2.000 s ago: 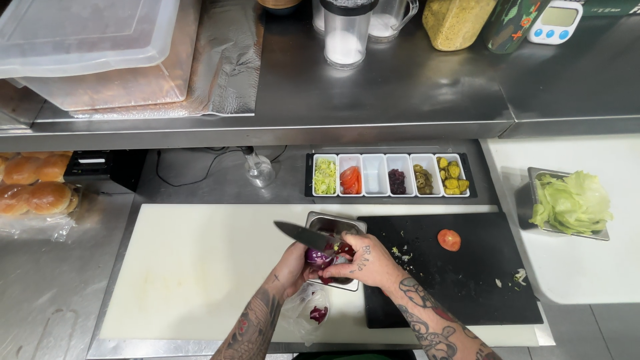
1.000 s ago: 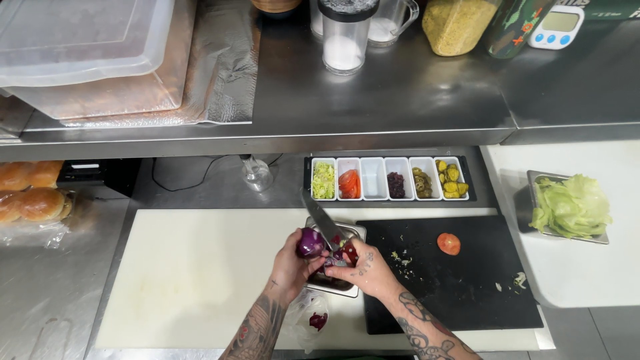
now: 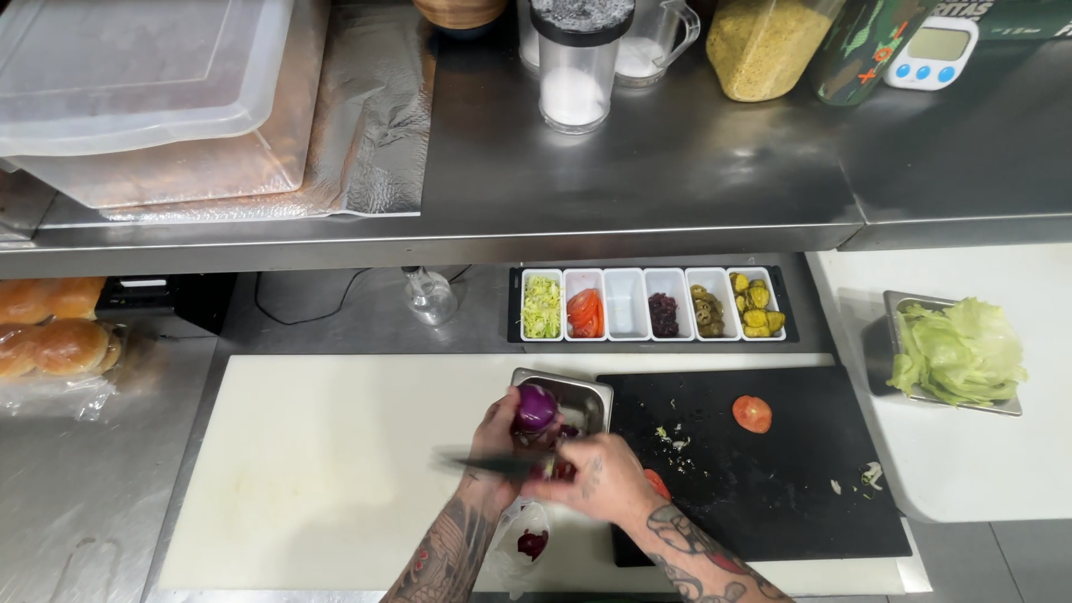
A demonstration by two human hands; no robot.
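My left hand (image 3: 496, 435) holds a peeled red onion (image 3: 536, 408) over a small stainless steel pan (image 3: 589, 394). In my right hand (image 3: 607, 477) is a kitchen knife (image 3: 486, 462), its blurred blade pointing left across my left wrist. Dark red onion skin shows between the hands; how it is held cannot be told. Below them lies a clear plastic bag (image 3: 507, 548) with a piece of onion skin (image 3: 532, 544). To the right, a black cutting board (image 3: 779, 494) bears a tomato piece (image 3: 752, 414), part of another beside my right wrist, and vegetable scraps (image 3: 674, 440).
Behind the white cutting board (image 3: 318, 452) stand a glass bottle (image 3: 430, 297) and a black topping tray (image 3: 515, 314) with several white tubs. A metal pan of lettuce (image 3: 959, 356) sits at right, bagged buns (image 3: 67, 345) at left. A steel shelf (image 3: 670, 184) overhangs the back, holding containers.
The knife blade pointed up and left a second ago; now it points left, lower, across my left wrist. Both hands remain close together by the steel pan.
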